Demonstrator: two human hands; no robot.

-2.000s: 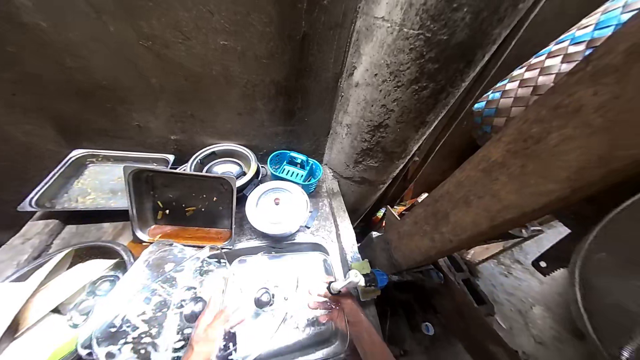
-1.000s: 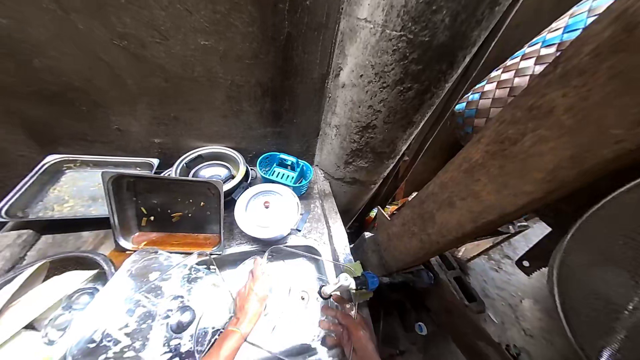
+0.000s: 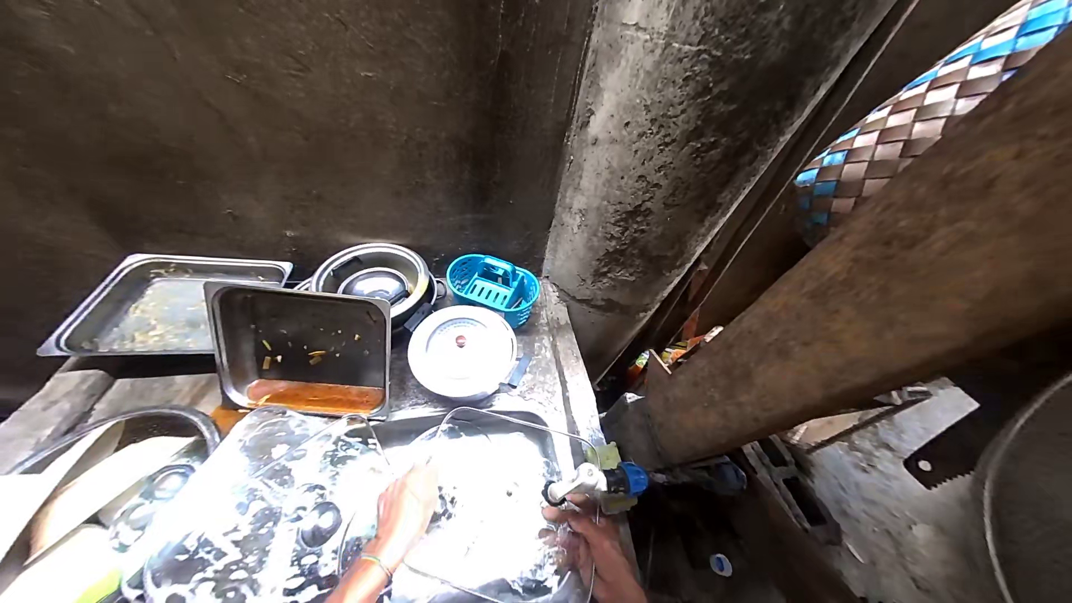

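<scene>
My right hand (image 3: 586, 540) grips the right edge of a clear lid (image 3: 502, 416) over the metal sink (image 3: 536, 423), just below a faucet (image 3: 582, 483) with a blue fitting. Against the lid's left part rests my left hand (image 3: 408, 507), a thin band at its wrist; glare hides what its fingers do. Left of it lies another clear lid (image 3: 243, 502) with a dark knob, covered in suds. Behind the sink are a round metal lid (image 3: 462, 352) and an upright metal pan (image 3: 306, 335) holding orange liquid and food bits.
A shallow metal tray (image 3: 167, 314), round metal pots (image 3: 373, 272) and a turquoise plastic basket (image 3: 494, 289) line the wall. At lower left sits a basin (image 3: 197, 419) with pale utensils. A wooden post (image 3: 837, 310) leans on the right, near a toothed blade (image 3: 946, 456).
The clear lid under my hands is tilted up at one second ago and lies flatter over the sink now. My left hand has moved over the sink from the left since two seconds ago.
</scene>
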